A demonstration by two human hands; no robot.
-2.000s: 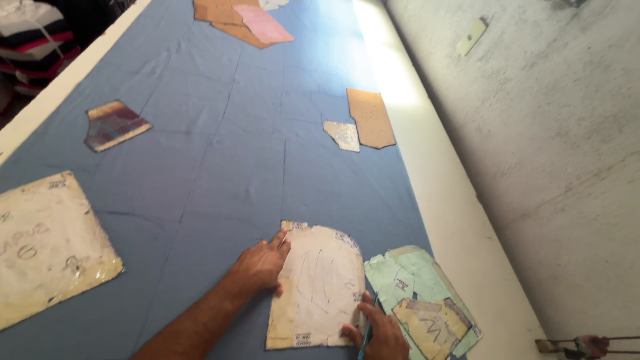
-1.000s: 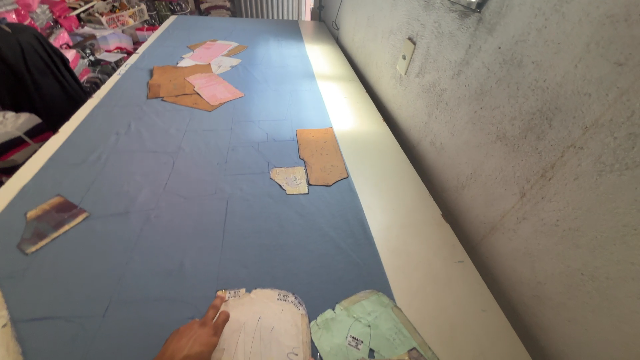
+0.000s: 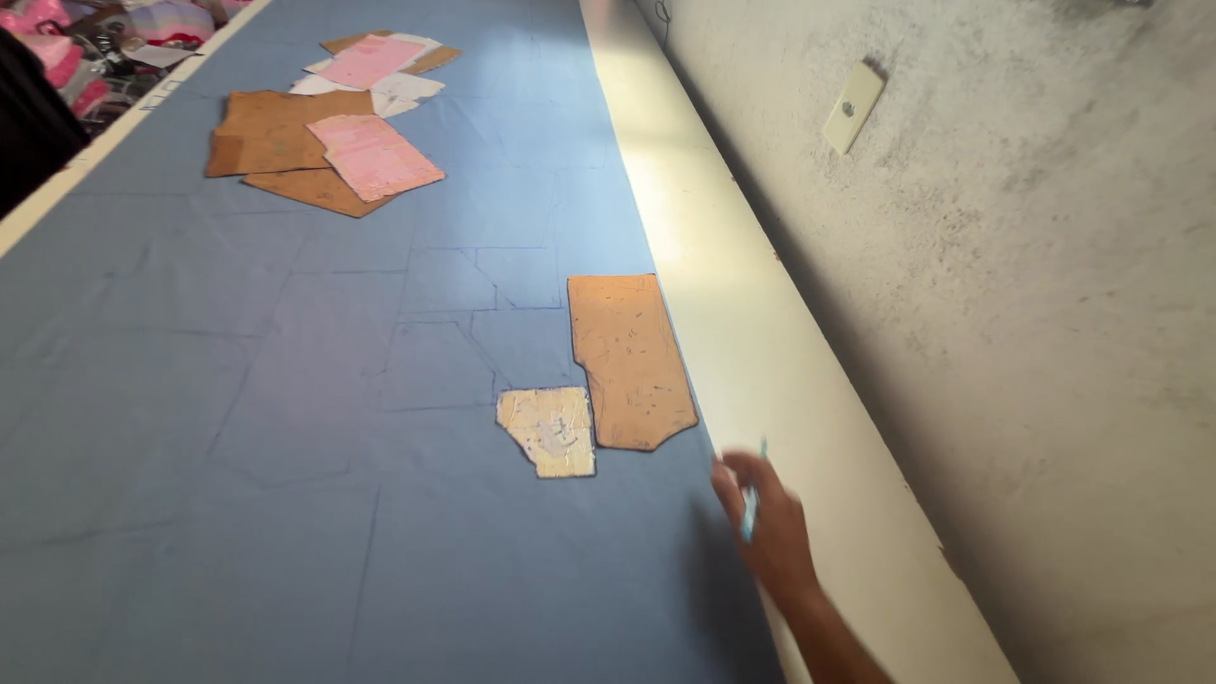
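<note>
My right hand (image 3: pixel 768 518) holds a light-blue pen (image 3: pixel 750 513) over the right edge of the blue fabric (image 3: pixel 275 570), a little blurred. Up and left of it lies a brown cardboard pattern piece (image 3: pixel 632 366) along the fabric's edge, and a small cream pattern piece (image 3: pixel 551 429) lies beside its lower left side. Drawn lines cross the fabric. Farther up, pink pattern pieces (image 3: pixel 380 157) overlap brown ones (image 3: pixel 275 133), with white paper pieces (image 3: pixel 408 92) behind them. My left hand is out of view.
The pale tabletop edge (image 3: pixel 741 332) runs along the right, next to a rough grey wall (image 3: pixel 1026 285) with a plate (image 3: pixel 853 106) on it. At the upper left, beyond the table's edge, are heaped pink and dark items (image 3: pixel 104 57) and a black thing (image 3: pixel 33 104).
The view has moved up the table. My left hand, earlier on a cream pattern piece, has left the view, as have that piece and the green one. My right hand is up by the fabric's edge with the pen.
</note>
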